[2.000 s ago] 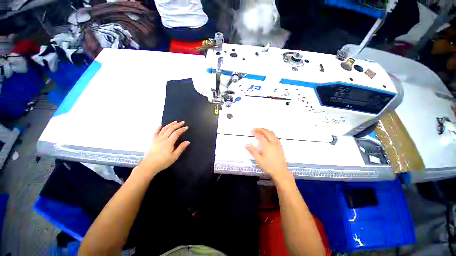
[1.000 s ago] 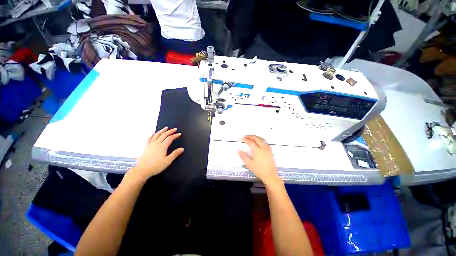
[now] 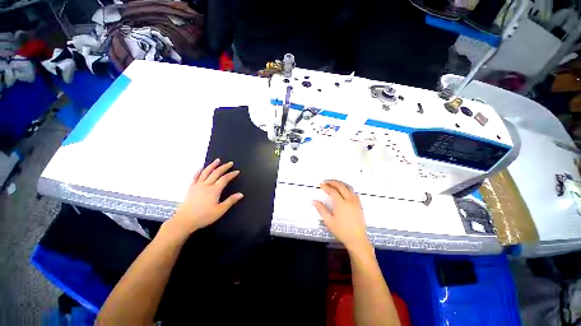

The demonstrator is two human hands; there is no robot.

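A black fabric panel (image 3: 245,153) lies on the white machine table (image 3: 159,121), its right edge at the needle area (image 3: 278,143) and its lower part hanging over the front edge toward my lap. My left hand (image 3: 211,194) lies flat on the panel's left edge, fingers spread. My right hand (image 3: 342,207) rests on the pale bed right of the panel, fingers slightly bent, holding nothing visible. The white machine head (image 3: 382,143) with a blue stripe and dark display stands behind my right hand.
Blue bins are below the table at left (image 3: 70,270) and right (image 3: 478,293). A red stool (image 3: 347,305) shows beside my right forearm. Piled cloth (image 3: 143,38) is at the back left. A brown taped strip (image 3: 508,207) lies right of the machine.
The camera view has shifted slightly. The white-clothed person at the back is no longer visible. My hands and the panel keep nearly the same places on the table.
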